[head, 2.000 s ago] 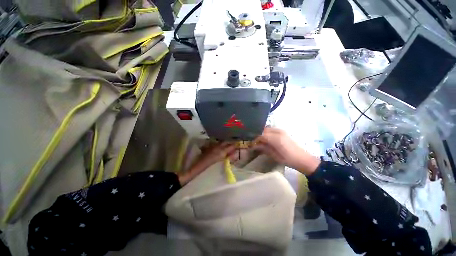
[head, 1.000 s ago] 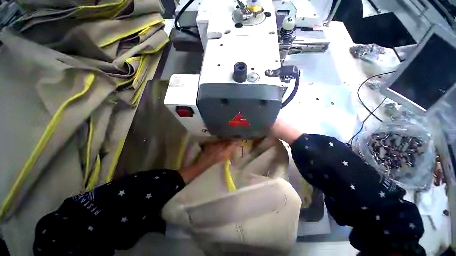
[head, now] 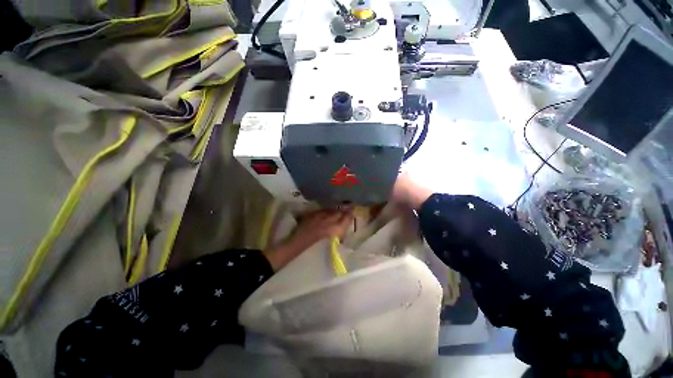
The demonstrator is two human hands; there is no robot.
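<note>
The beige bag body (head: 369, 310) lies under the machine head at centre, its open flap towards me. A yellow strip (head: 337, 255) runs down it. The pattern tacker head (head: 342, 164) stands over its far end, with the brassy clamp (head: 363, 212) just below. My left hand (head: 313, 227) lies on the bag, its fingertips by the clamp; whether they pinch the cloth is hidden. My right hand (head: 404, 193) reaches behind the right edge of the head; its fingers are hidden.
A bag pile (head: 111, 88) with yellow edges fills the left side. At right are a control screen (head: 627, 92), a thin black cable (head: 527, 136) and a clear hardware bag (head: 583, 221) of dark metal pieces. A second plastic bag (head: 546, 74) lies farther back.
My right hand has moved from in front of the clamp to behind the head's right edge, and the right sleeve has moved inward. My left hand stays near the clamp.
</note>
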